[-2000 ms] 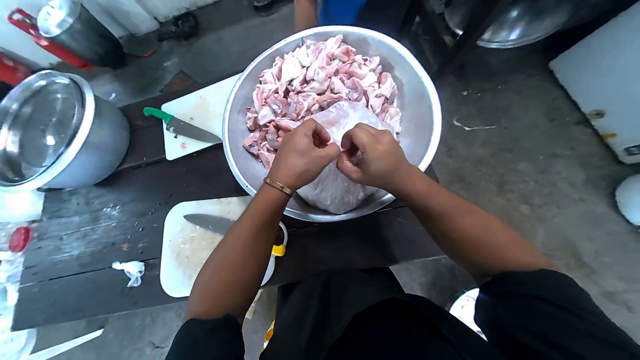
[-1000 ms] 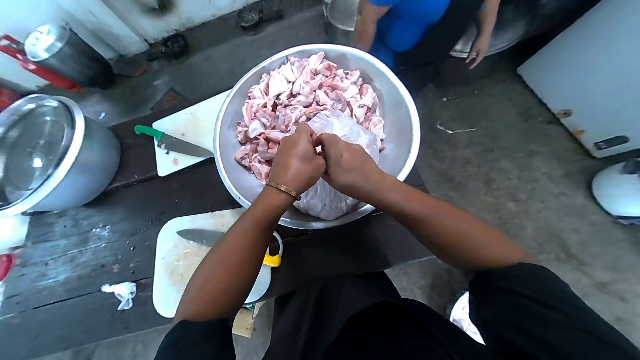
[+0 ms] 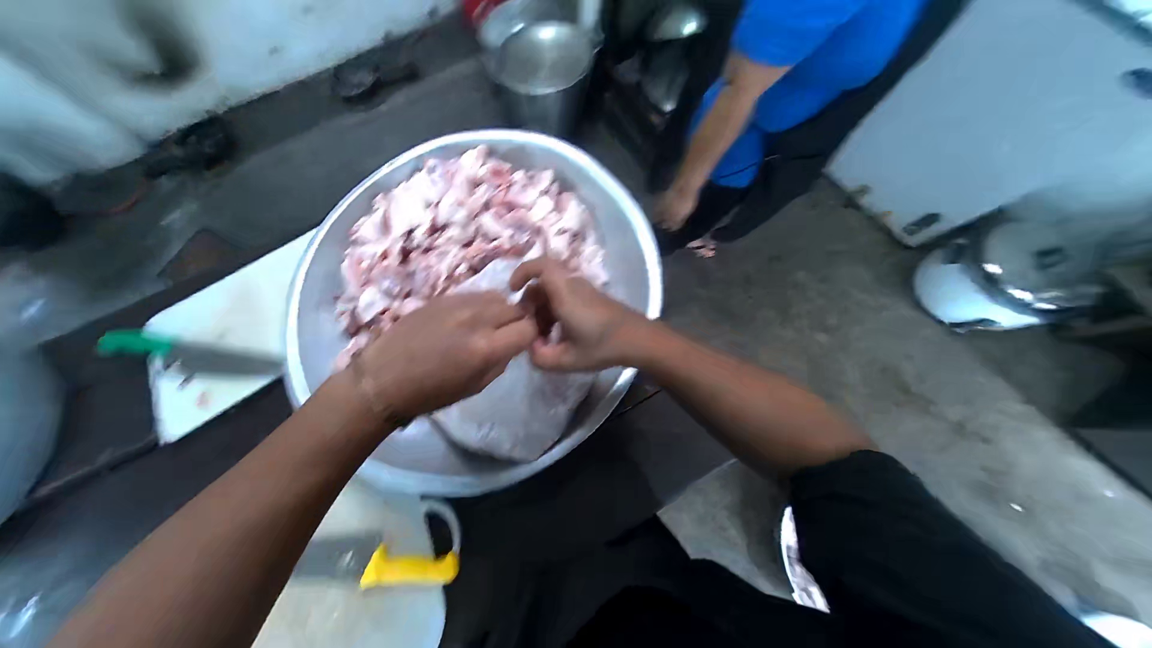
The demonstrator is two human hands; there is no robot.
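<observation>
A large metal basin [image 3: 635, 225] holds a heap of raw chopped meat pieces [image 3: 468, 211]. On the near side of the heap lies a filled, whitish plastic bag [image 3: 517, 414]. Over the bag my left hand [image 3: 445, 346] and my right hand [image 3: 576, 319] meet, fingertips pinched together at its top. The gathered plastic between them is mostly hidden by the fingers, and the picture is blurred there.
Left of the basin, a green-handled knife [image 3: 216, 358] rests on a white cutting board [image 3: 238, 310]. Nearer stands another board [image 3: 360, 621] with a yellow-handled knife [image 3: 409, 569]. A person in blue [image 3: 801, 81] stands beyond the basin at right. A metal pot [image 3: 544, 67] is behind.
Both hands have stayed together at the top of the bag. The person in blue, only partly seen before, now shows more at the upper right. The view has shifted and turned.
</observation>
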